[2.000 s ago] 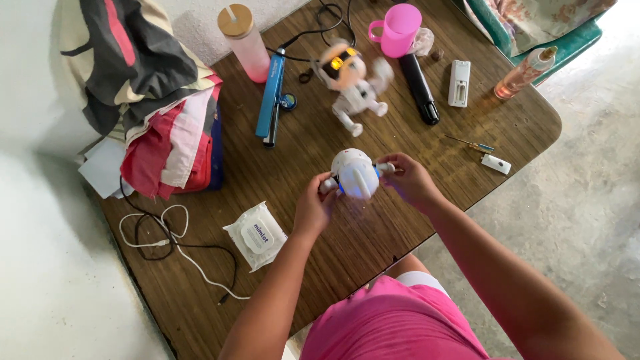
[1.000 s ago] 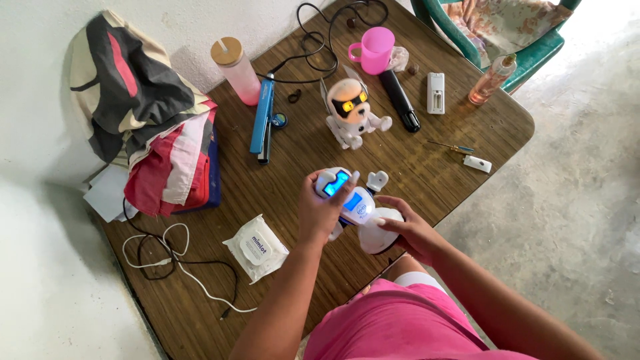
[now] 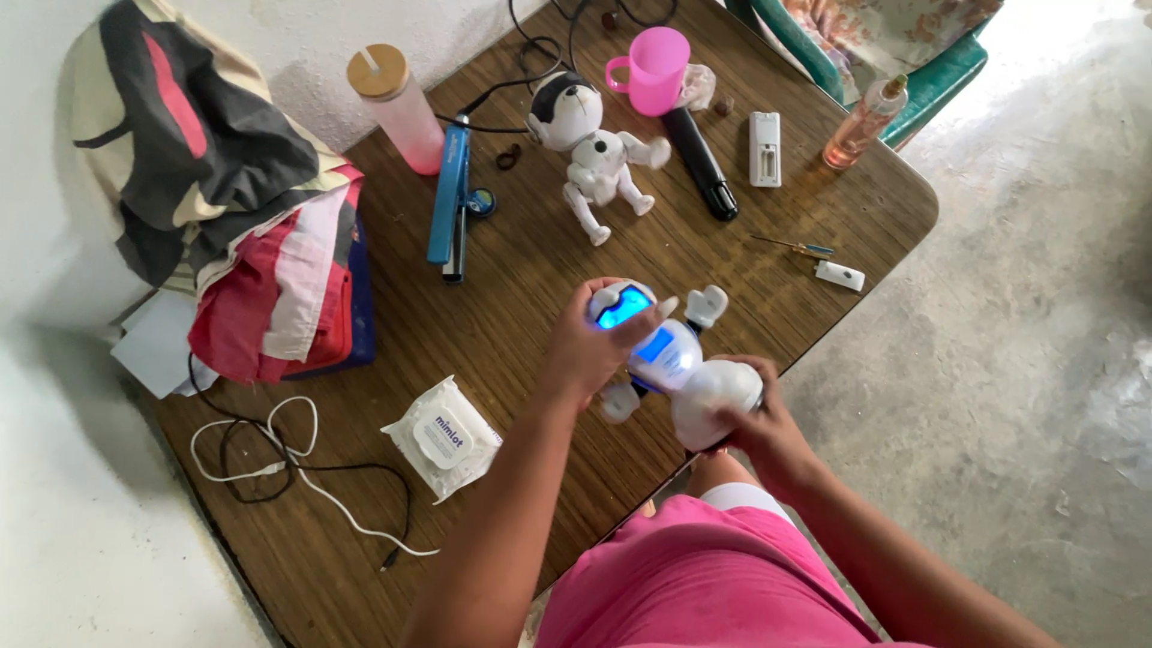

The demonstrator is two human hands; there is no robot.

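Observation:
A white toy robot [image 3: 670, 355] with a lit blue face and chest is held over the table's near edge. My left hand [image 3: 589, 346] grips its head, thumb beside the glowing face. Around its rounded white base is my right hand [image 3: 760, 418]. Both toy arms stick out sideways. Beyond it a white robot dog toy [image 3: 594, 157] with a dark visor stands on the wooden table [image 3: 531, 351]. To the right lie a small screwdriver [image 3: 792, 244], a small white plastic piece [image 3: 840, 274] and a white remote control [image 3: 765, 150] with an exposed battery bay.
Around the dog are a pink mug [image 3: 657, 72], a black cylindrical object [image 3: 702, 166], a blue hair straightener [image 3: 450, 198] and a wooden-lidded tumbler [image 3: 396, 108]. A spray bottle [image 3: 866, 123] stands far right. Wipes [image 3: 445, 438], cables [image 3: 301, 463] and draped cloth [image 3: 216, 162] occupy the left.
The toy robot was upright in both hands two seconds ago; it now leans back with its face and chest showing, my left hand at its head. The dog's yellow eye lights have gone dark.

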